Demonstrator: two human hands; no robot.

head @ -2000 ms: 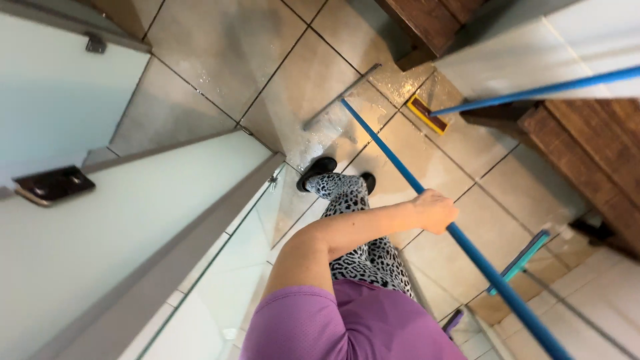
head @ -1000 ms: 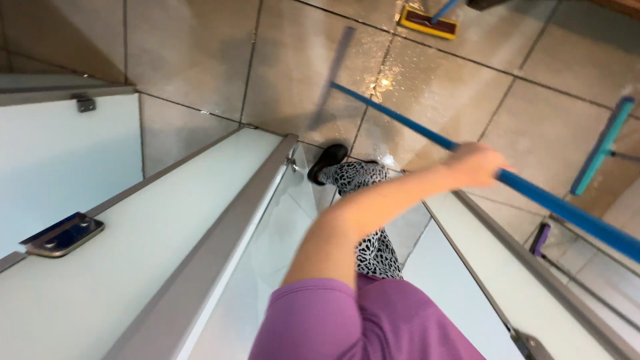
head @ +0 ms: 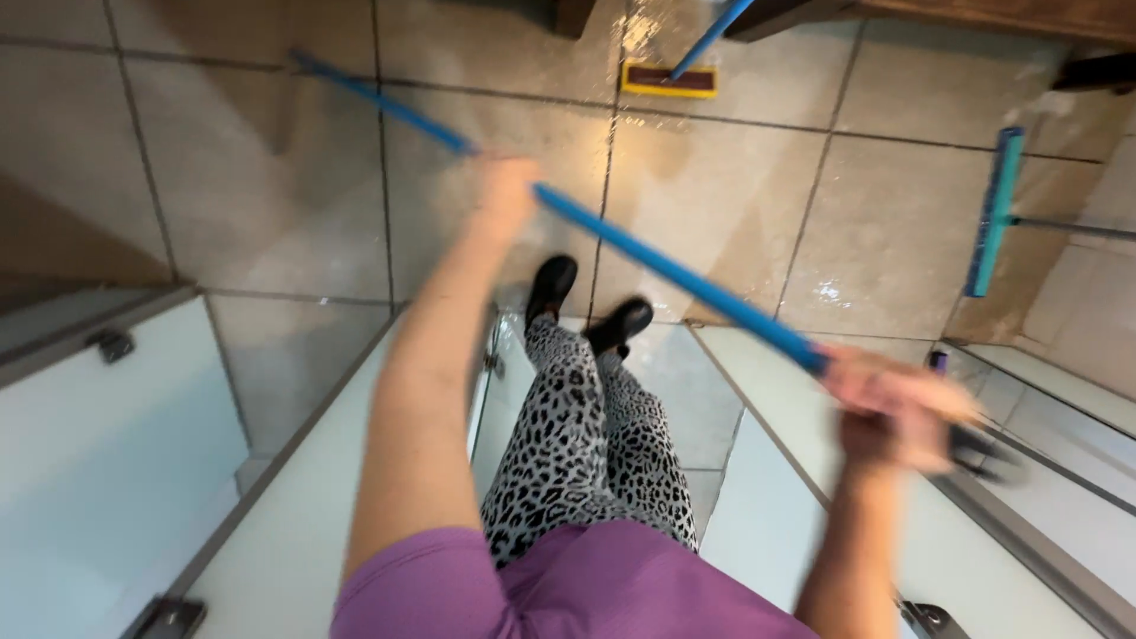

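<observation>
A blue pole (head: 683, 266) runs slantwise across the view, its far end blurred at the upper left. My left hand (head: 508, 191) is closed around its middle part, arm stretched forward. At the pole's near end, on the right, my right hand (head: 896, 399) grips it, blurred by motion. The blade seen earlier on this pole is only a faint dark blur (head: 284, 84) on the tiles. My black shoes (head: 552, 282) stand on the tiled floor (head: 506, 115) below the pole.
A yellow-edged scrub brush (head: 668, 80) with a blue handle rests on wet tiles at the top. A teal floor squeegee (head: 996, 213) lies at the right. Glass partitions (head: 293, 479) flank me on both sides. Wooden bench parts (head: 1003, 19) edge the top right.
My right hand has come into view on the pole's near end. The pole's far end has swung to the left. The view has shifted, showing both shoes and more floor.
</observation>
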